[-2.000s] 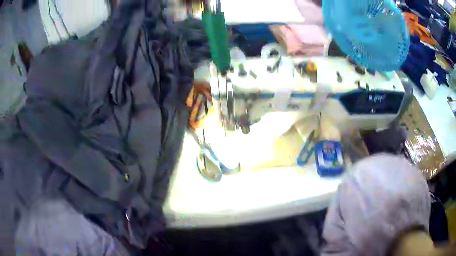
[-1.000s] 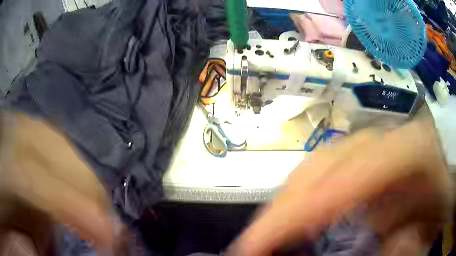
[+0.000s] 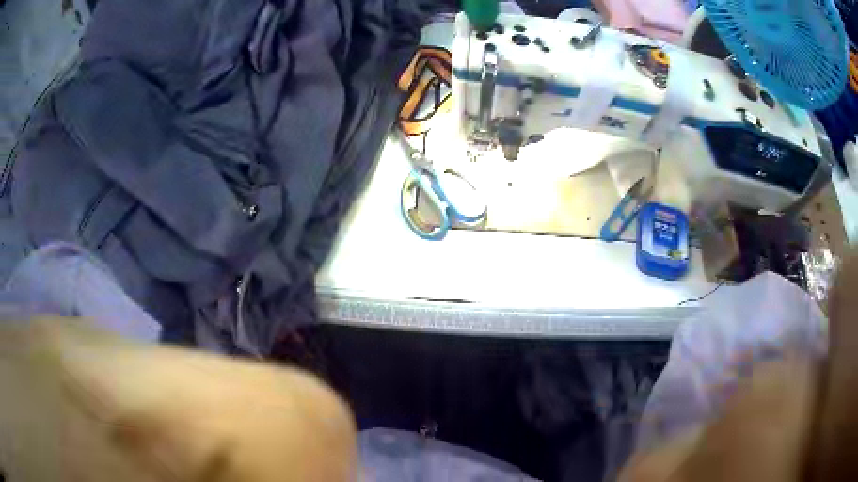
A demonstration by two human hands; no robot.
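My left hand or forearm [image 3: 179,405] is a large blurred patch of skin at the lower left, close to the camera and cut off by the edge. My right hand or forearm [image 3: 753,424] is blurred and cut off at the lower right. No fingers show, so what either holds is hidden. A blue plastic container [image 3: 663,242] with a label stands on the sewing table [image 3: 527,273]. Blue-handled thread snips [image 3: 623,211] lie just left of it. Scissors with blue and pale loops [image 3: 438,203] lie left of the machine bed.
A white sewing machine [image 3: 602,85] stands at the back. A large dark grey garment pile [image 3: 226,160] covers the left. Orange-handled shears [image 3: 425,89] lie behind the scissors. A light-blue fan [image 3: 786,42] is at the upper right. A lavender sleeve [image 3: 729,348] overlaps the table's right front.
Both blurred hands or forearms have shifted from their places of a second ago, uncovering the blue container. The table and machine sit higher and further right in view.
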